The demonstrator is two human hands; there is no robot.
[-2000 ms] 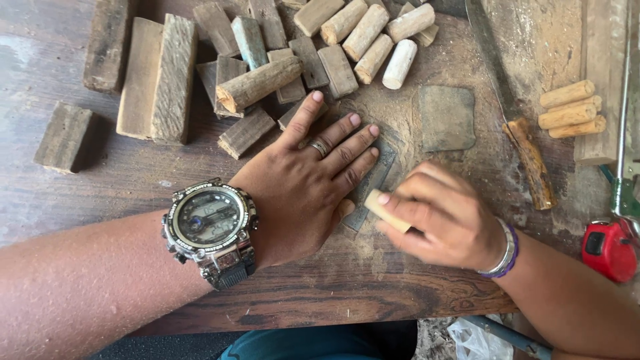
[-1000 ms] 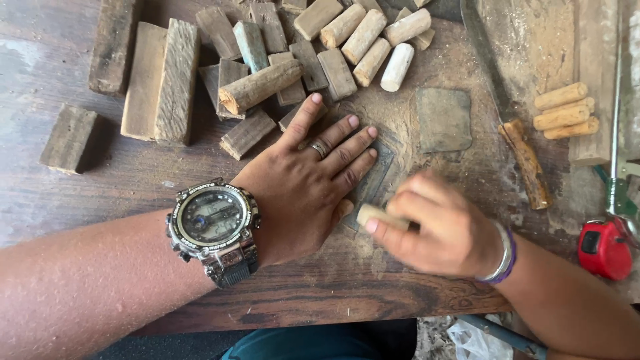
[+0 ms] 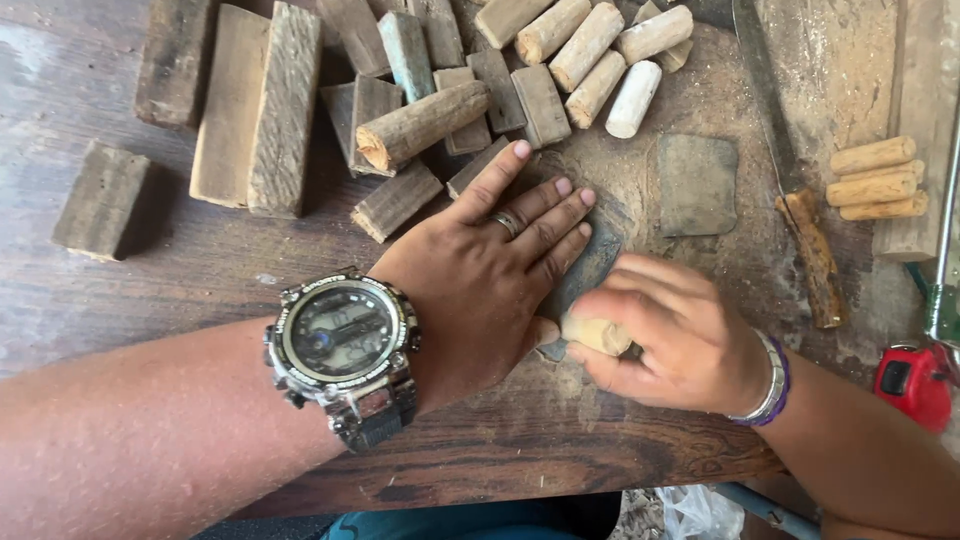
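My left hand (image 3: pixel 480 277) lies flat, palm down with fingers spread, over a dark sheet of sandpaper (image 3: pixel 592 255) on the wooden table. A ring and a large wristwatch are on this hand and wrist. My right hand (image 3: pixel 667 337) grips a short pale wooden peg (image 3: pixel 598 335) between thumb and fingers, at the lower end of the sheet beside my left thumb. The peg's cut end faces up and to the right. Part of the sheet is hidden under my left hand. A worn square grey sheet (image 3: pixel 697 185) lies beyond my right hand.
Wooden blocks (image 3: pixel 397 199) and round wooden pegs (image 3: pixel 589 46) lie in a loose group beyond my left hand. A larger wood piece (image 3: pixel 285 112) is farther left. At right are a wooden-handled knife (image 3: pixel 814 259), several smooth pegs (image 3: pixel 877 187) and a red tape measure (image 3: pixel 913 386).
The peg in my right hand has turned so that its cut end shows. My right hand has shifted slightly towards my left thumb. My left hand still presses on the sheet.
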